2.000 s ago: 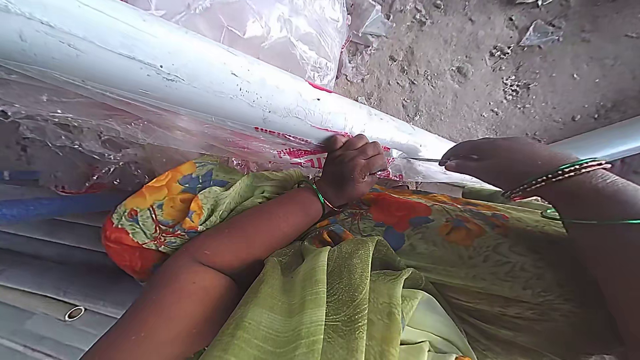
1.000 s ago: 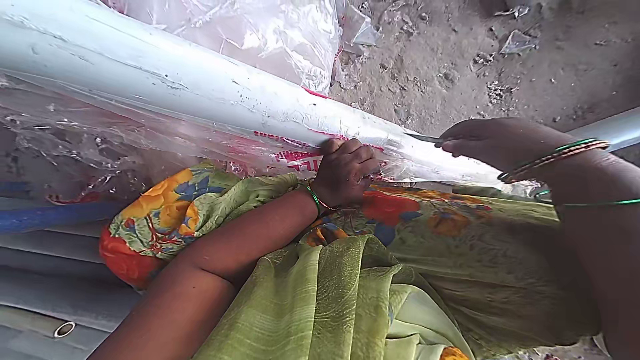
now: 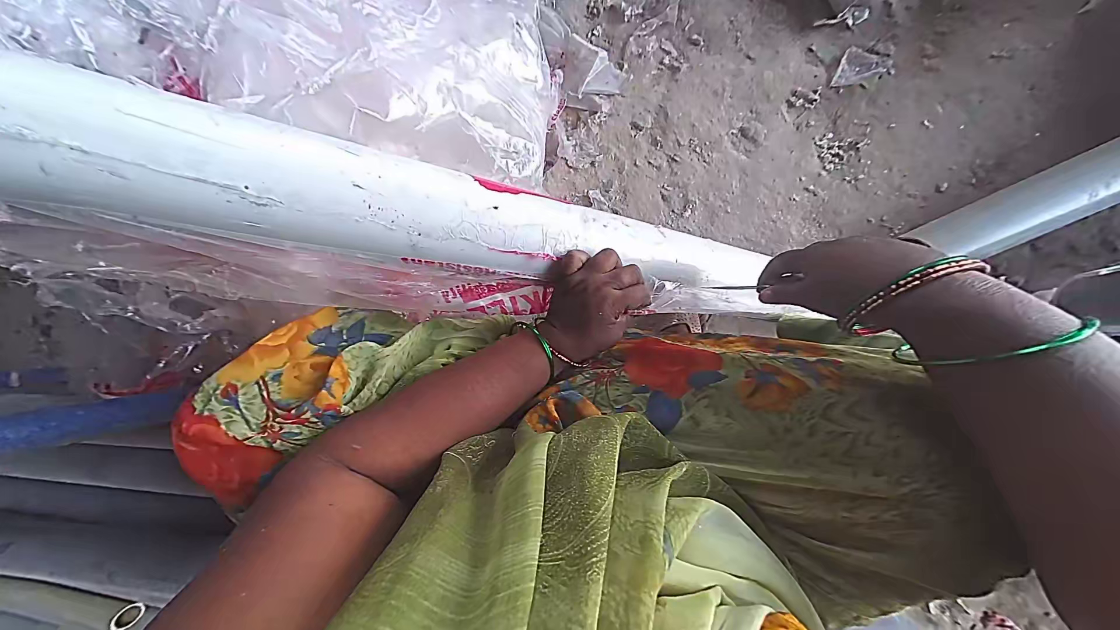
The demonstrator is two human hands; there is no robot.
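Observation:
A long white pipe slants across the view from the upper left toward the right. Clear plastic film with red print lies along its near side. My left hand is closed in a fist on this film, against the pipe. In my right hand is a thin pointed metal tool, too slim to name surely; its tip points left to the film just beside my left fist. Floral green cloth covers my lap directly below the pipe.
Crumpled clear plastic is heaped beyond the pipe. Dirt ground with plastic scraps spreads at the upper right. Another pipe stretches off at right. Grey pipes and a blue wrapped length lie at lower left.
My right hand with the tool was slightly farther up the pipe's surface a second ago; now the tool's tip is lower, beside my left fist. My left hand keeps its hold on the film.

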